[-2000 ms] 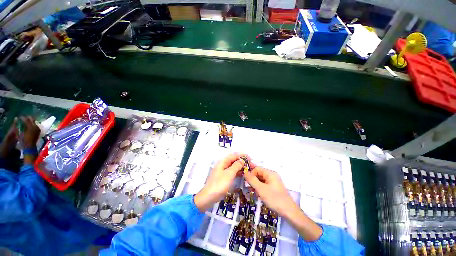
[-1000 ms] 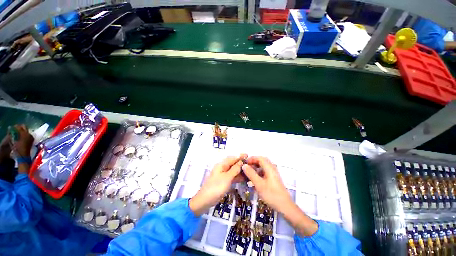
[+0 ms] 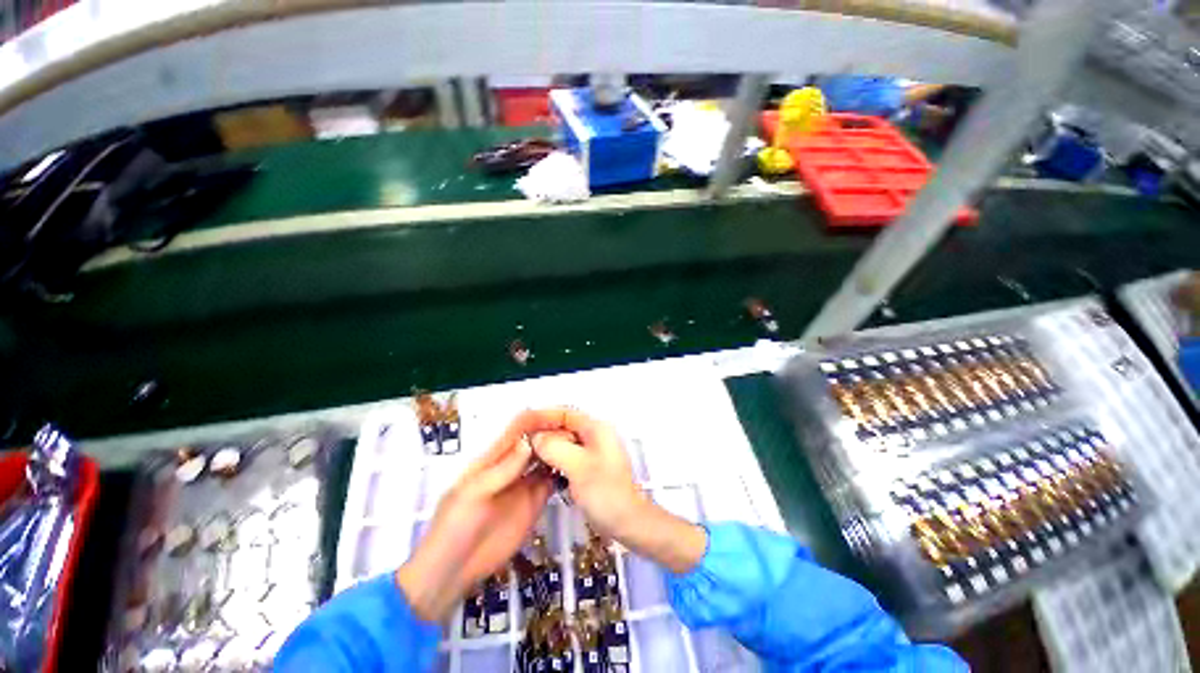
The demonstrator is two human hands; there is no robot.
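My left hand [image 3: 480,515] and my right hand [image 3: 599,487] meet over the white compartment tray [image 3: 711,460]. Their fingertips close together on a small dark part, mostly hidden by the fingers; it looks like a flex circuit module [image 3: 559,481]. Below the hands, a cluster of flex modules [image 3: 579,638] with amber tails and dark and white ends fills the tray's front compartments. A few more modules [image 3: 440,427] lie on the tray's back left.
Clear blister tray of round modules [image 3: 217,565] at left, red basket [image 3: 82,559] beyond it. Clear blister tray of flex modules [image 3: 974,447] at right. Green conveyor belt [image 3: 395,302] behind, with scattered parts; a grey post [image 3: 908,237] slants down at right.
The view has swung right, bringing the whole right blister tray into sight. The person at the left has left the picture. My hands remain together over the tray, right fingers now more folded over the part.
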